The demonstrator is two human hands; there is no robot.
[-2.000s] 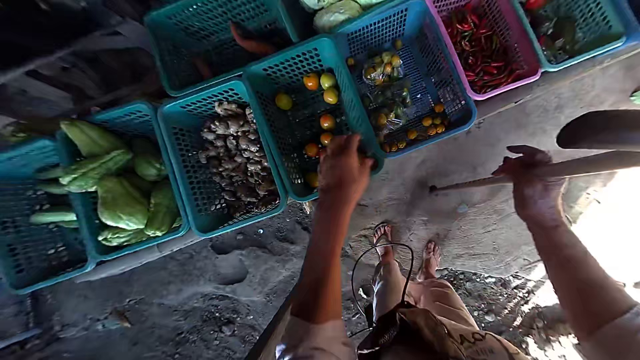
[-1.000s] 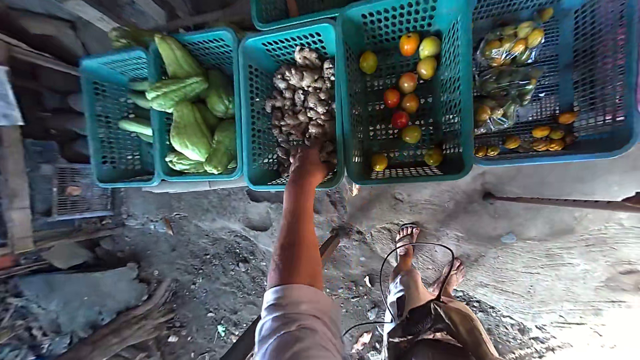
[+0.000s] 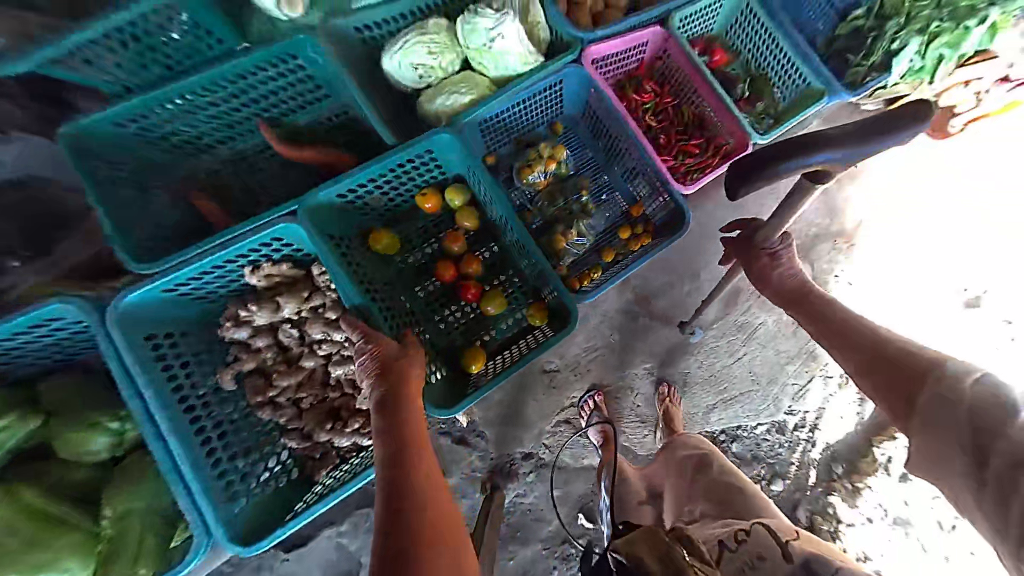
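Note:
My left hand [image 3: 386,358] is at the shared rim between the basket of ginger [image 3: 300,352] and the basket of tomatoes [image 3: 460,264]; its fingertips are partly hidden, so its exact grip cannot be told. At the right, my right hand [image 3: 768,260] is closed around a wooden stick [image 3: 788,210] that slants down toward the ground. A long dark eggplant [image 3: 832,148] lies across near the stick's upper end; whether the hand also holds it cannot be told. The tomatoes are red, orange and greenish.
A blue basket [image 3: 680,228] holds small yellow-orange fruits, some bagged. Beyond are red chillies [image 3: 664,120], cabbages [image 3: 496,40], leafy greens [image 3: 936,40] and a green basket with reddish vegetables [image 3: 308,152]. Chayotes [image 3: 56,488] lie lower left. Sandalled feet [image 3: 596,412] stand on rough ground.
My left hand has moved from the lower end of the ginger basket to the rim beside the tomatoes. My right hand, out of view one second ago, shows again. The view has turned.

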